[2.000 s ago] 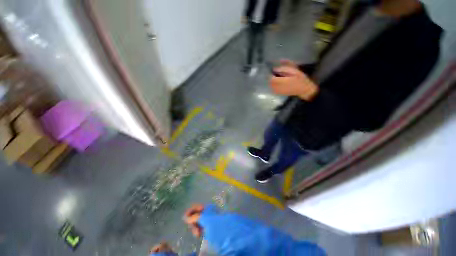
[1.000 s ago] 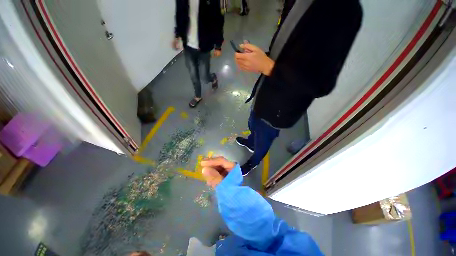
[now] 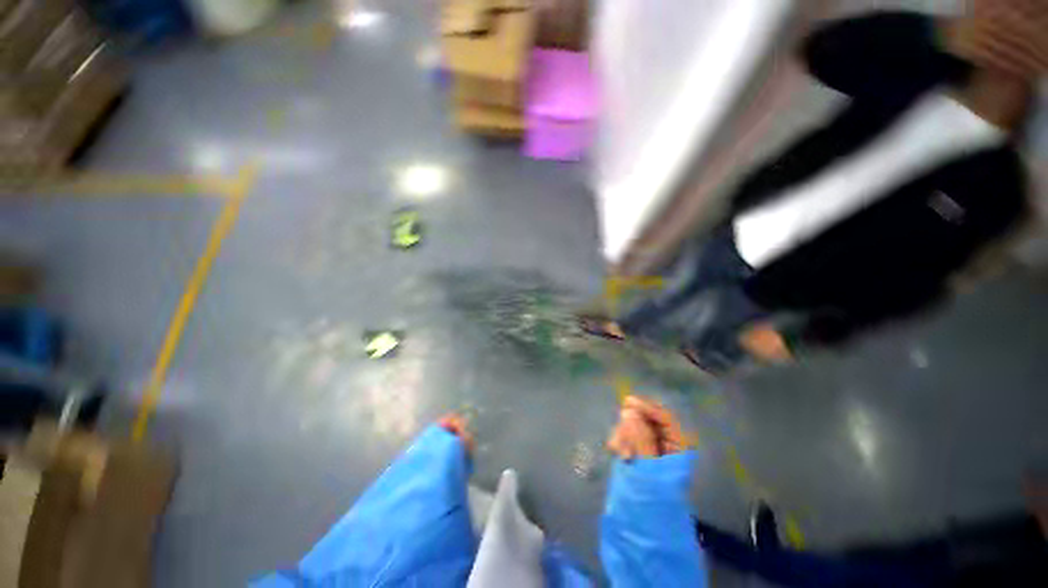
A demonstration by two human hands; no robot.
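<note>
My left hand (image 3: 456,430) is small and blurred at the end of a blue sleeve, low in the middle; most of it is hidden by the cuff. My right hand (image 3: 650,428) is in front of me to the right, its fingers curled; blur hides whether anything is in it. Both hands are over the grey floor (image 3: 517,402) and apart from each other. No work piece can be made out.
A person in a dark jacket (image 3: 885,230) stands close at the right; another's dark leg shows bottom right. A pink crate (image 3: 560,103) and brown cartons (image 3: 488,69) stand ahead by a white wall edge (image 3: 678,103). More cartons (image 3: 126,505) are lower left. Yellow floor lines (image 3: 195,299).
The view has swung left, so the doorway has shifted right and the crate and cartons now stand ahead. The person in the open dark jacket is nearer. My left sleeve has come into view.
</note>
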